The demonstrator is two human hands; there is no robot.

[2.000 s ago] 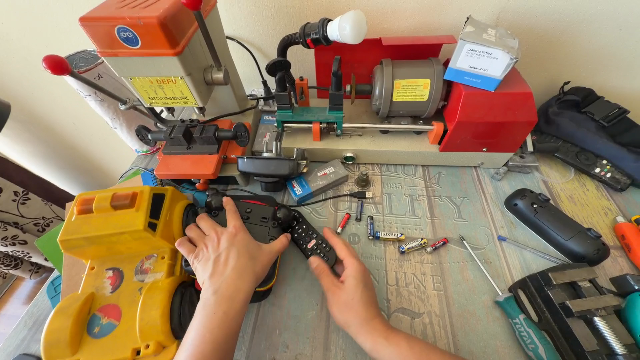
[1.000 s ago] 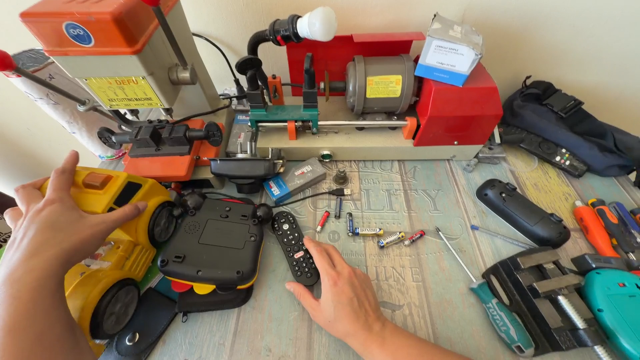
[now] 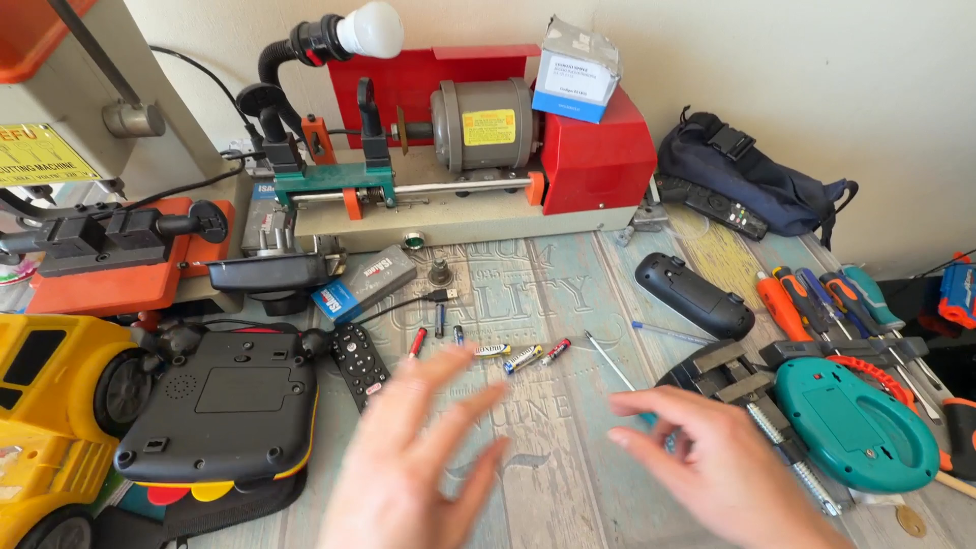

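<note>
My left hand, blurred, hangs over the table with fingers apart and nothing in it, just right of the black remote control. My right hand, also empty with fingers apart, is over the screwdriver, whose handle it mostly hides. Between and beyond the hands lie several loose batteries, a red one and a dark one. A black-backed electronic toy lies face down at left, against the yellow toy truck.
A key cutting machine with a grey motor stands at the back, a small box on it. At right are a black vise, a teal oval device, several screwdrivers, a black oval device and a pen.
My left hand has left the yellow truck and moved right over the table. My right hand has come away from the remote and moved right. The view has shifted closer.
</note>
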